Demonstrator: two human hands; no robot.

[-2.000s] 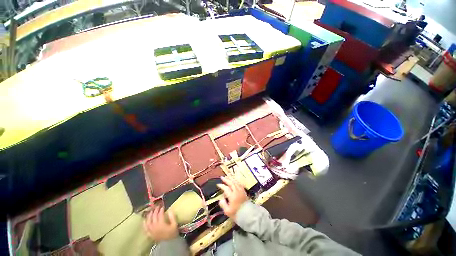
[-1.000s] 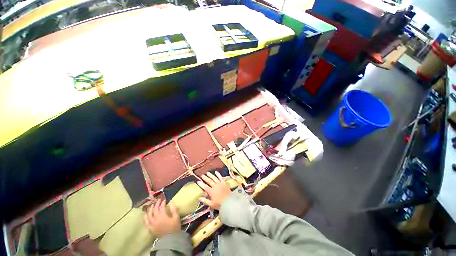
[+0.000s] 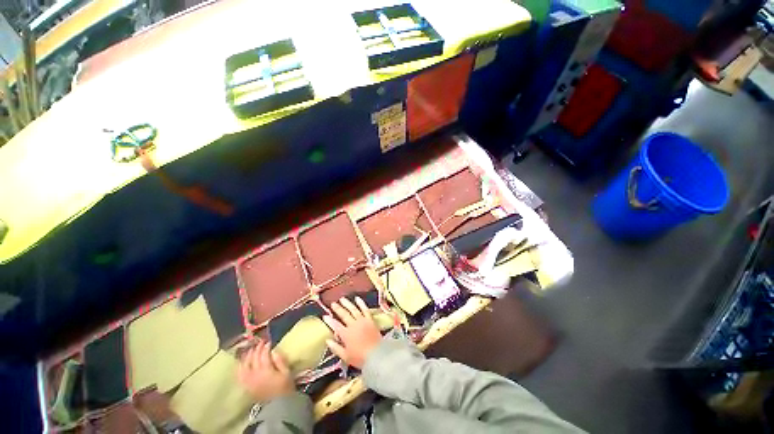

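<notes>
Khaki-yellow cut pieces [image 3: 174, 341] and black cut pieces [image 3: 222, 307] lie on the red-brown compartmented ledge [image 3: 273, 278]. My left hand [image 3: 262, 370] lies with fingers spread at the edge of a khaki piece. My right hand [image 3: 355, 331] lies palm down at the right end of another khaki piece, fingers apart. Neither hand is seen gripping anything; what is under the palms is hidden. A phone [image 3: 436, 278] with a lit screen lies among thin offcuts to the right of my right hand.
White strips [image 3: 507, 250] lie looped at the ledge's right end. Behind the ledge stands the dark-blue press [image 3: 280, 165] with two square dies [image 3: 270, 83] and a greenish ring [image 3: 133, 142] on its yellow top. A blue bin [image 3: 662, 188] stands on the floor at the right.
My right hand has moved left, away from the phone, onto the khaki piece. My left hand stays near the same khaki pieces. The camera view has shifted.
</notes>
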